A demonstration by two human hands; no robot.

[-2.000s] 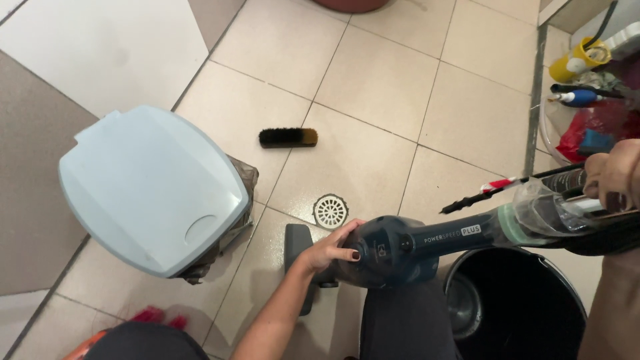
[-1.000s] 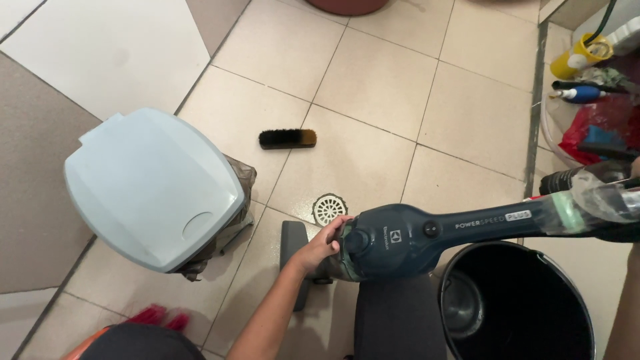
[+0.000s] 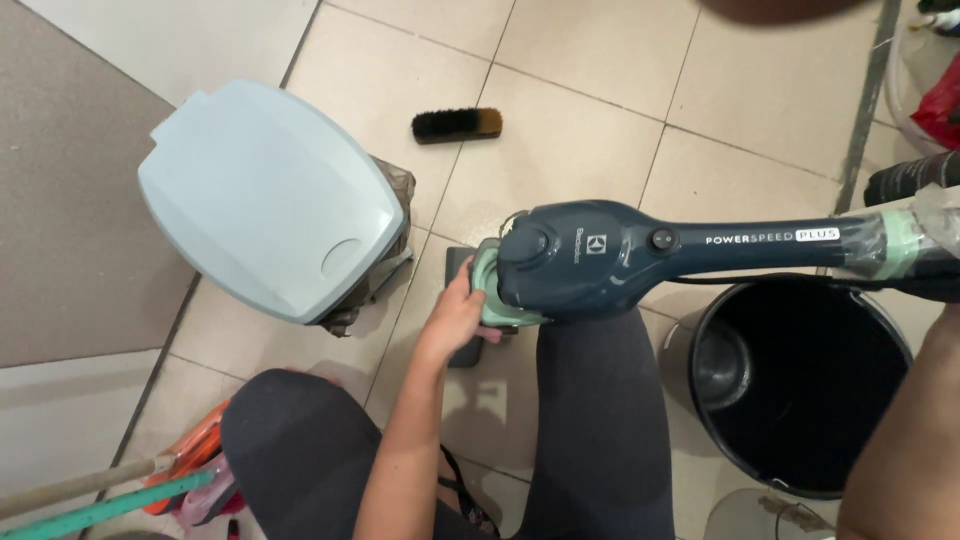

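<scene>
A dark blue Electrolux stick vacuum cleaner [image 3: 585,259] lies across the view above my knee, its handle running to the right edge, where clear tape and a mint-green band wrap it. My left hand [image 3: 454,311] grips the mint-green rim of the dust container [image 3: 491,289] at the vacuum's left end; a gap shows between this rim and the blue body. Part of the container is hidden behind my fingers and the body. The grey floor nozzle [image 3: 465,349] shows beneath my hand. Of my right arm only the forearm is visible at the right edge; the hand is out of view.
A black bucket [image 3: 697,375] stands at the lower right. At the left is a bin with a pale blue lid [image 3: 270,202]. A bristle brush [image 3: 457,126] lies on the tiles. Brooms [image 3: 112,502] reach in at the lower left.
The mint-green container rim has come into sight, parted from the blue body at my left hand. My right hand, seen on the handle two seconds ago, has left the view.
</scene>
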